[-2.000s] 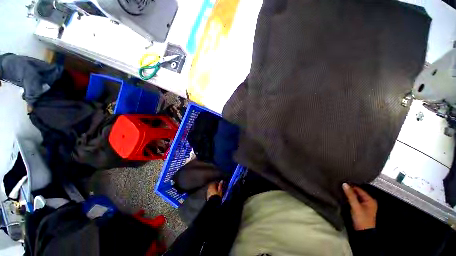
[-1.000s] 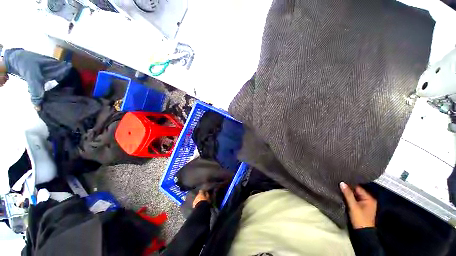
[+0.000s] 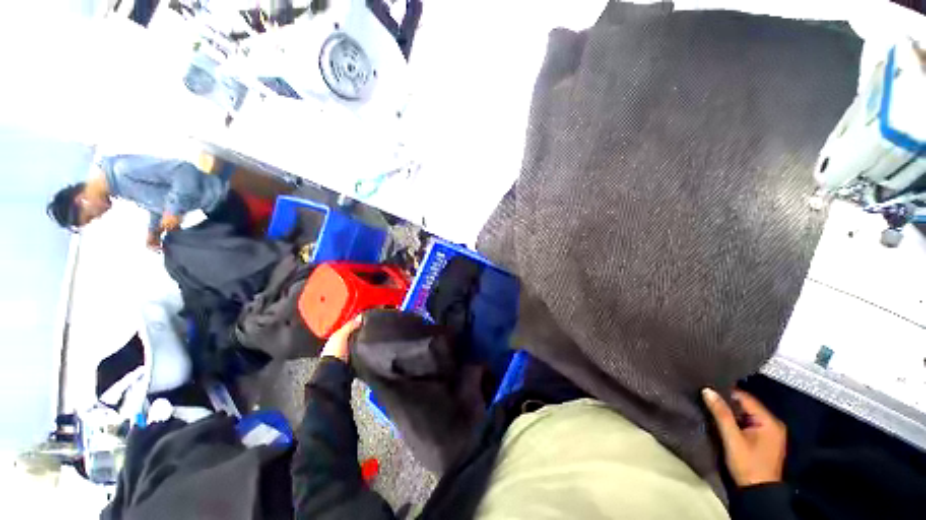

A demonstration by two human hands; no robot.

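Observation:
A large dark brown ribbed garment panel (image 3: 680, 193) lies over the white table, its right edge at the needle area (image 3: 828, 198) of the sewing machine and its lower part hanging over the table edge. My right hand (image 3: 749, 437) is at the panel's lower right corner, thumb and fingers on the cloth edge. My left hand (image 3: 342, 340) is at the upper left of a dark cut piece (image 3: 406, 350), gripping it above the blue crate; the fingers are partly hidden by the cloth.
The blue plastic crate (image 3: 516, 374) holds dark and navy pieces below the table edge. A red stool (image 3: 330, 300) and another blue crate (image 3: 350, 242) stand left of it. A person (image 3: 152, 188) sits at another table, upper left. Washed-out scissors (image 3: 384, 181) lie on the table.
My left hand has risen from the crate and moved left with the dark cut piece. My right hand stays at the panel corner. The view has shifted, showing the other person.

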